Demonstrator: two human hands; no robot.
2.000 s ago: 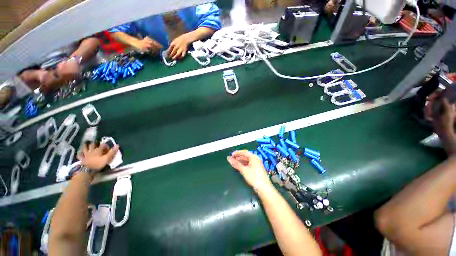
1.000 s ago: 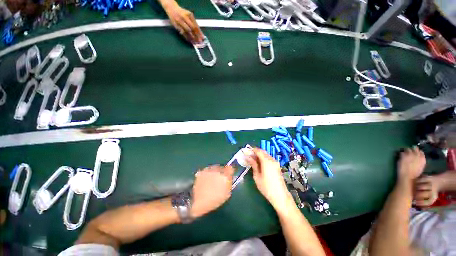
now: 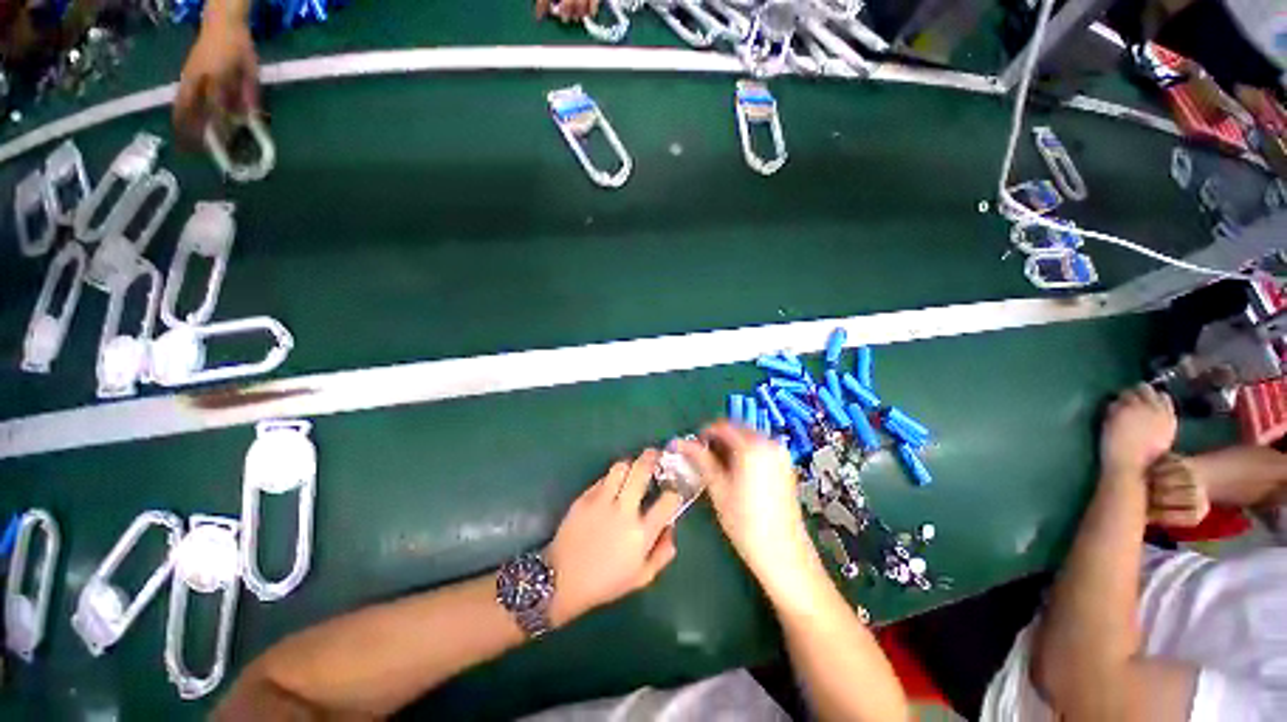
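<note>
A white housing (image 3: 679,473) is held low over the green bench, its head showing between my hands and most of its loop hidden by my fingers. My left hand (image 3: 610,536), with a watch on the wrist, grips the housing from the left. My right hand (image 3: 751,484) has its fingertips at the right side of the housing head, slightly blurred; I cannot tell what they hold. A pile of blue batteries (image 3: 833,399) lies right of my right hand. Small metal parts (image 3: 836,487) and dark wired parts with white discs (image 3: 903,561) lie below them.
White housings (image 3: 280,501) lie at the near left, more (image 3: 201,268) beyond the white strip (image 3: 494,374). Filled housings (image 3: 590,134) lie across the bench and at far right. Another person's hand (image 3: 219,92) holds a housing at far left. A person sits at the right (image 3: 1129,621).
The other person's hand has moved left to another housing, and a blue-banded housing lies where it was. The single battery left of the pile is gone. My hands stay around the housing.
</note>
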